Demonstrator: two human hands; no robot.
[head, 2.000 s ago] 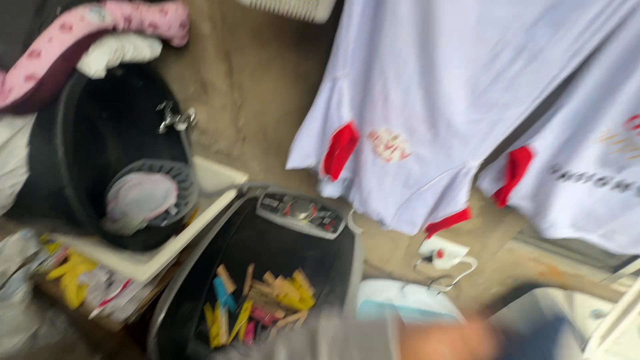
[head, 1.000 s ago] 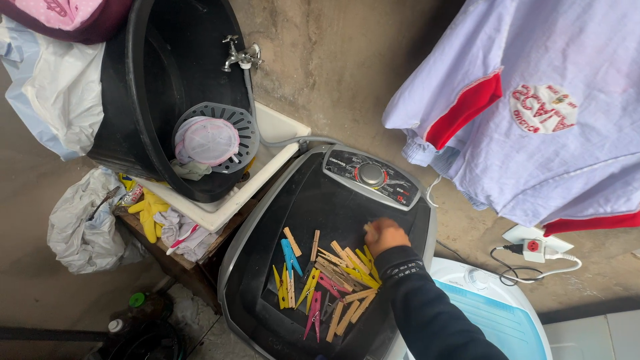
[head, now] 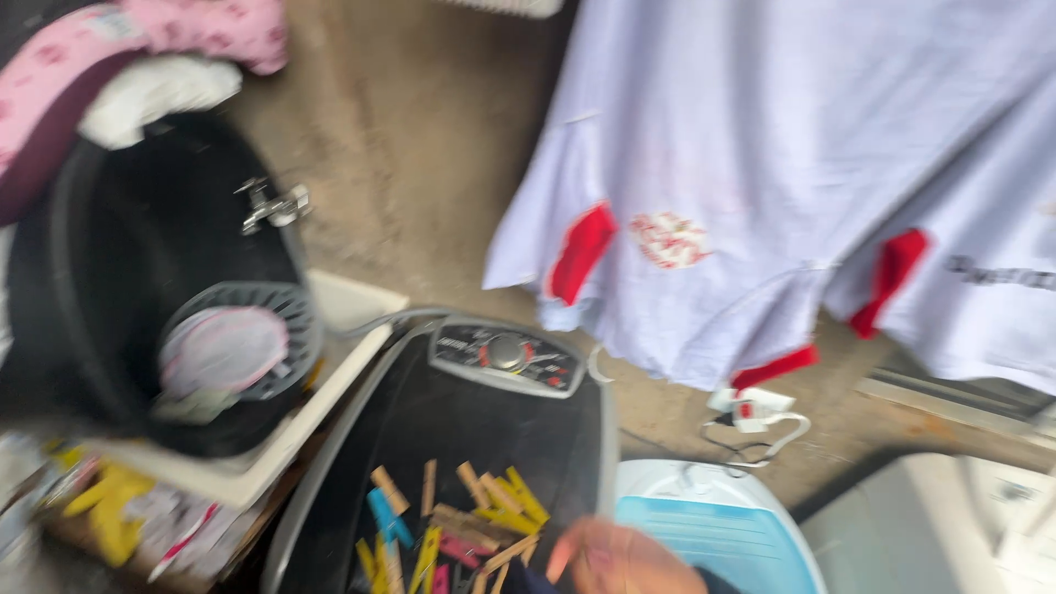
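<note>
My right hand (head: 623, 557) is blurred at the bottom edge, beside a pile of wooden and plastic clothespins (head: 478, 528) in natural, yellow, blue and pink. Whether it holds anything does not show. The pile lies on the black lid of a washing machine (head: 495, 429), below its control panel with a knob (head: 505, 352). Above and to the right hang pale shirts (head: 701, 165) with red trim and printed badges. My left hand is not in view.
At the left, a black tub (head: 124, 247) holds a grey basket (head: 301, 330) beneath a metal tap (head: 276, 206). A blue-lidded appliance (head: 718, 536) stands right of the machine. A plug with cables (head: 751, 408) is on the wall; yellow gloves (head: 111, 511) lie lower left.
The view has swung toward the hanging shirts. My right hand, over the upper right of the clothespins a second ago, is now at their lower right.
</note>
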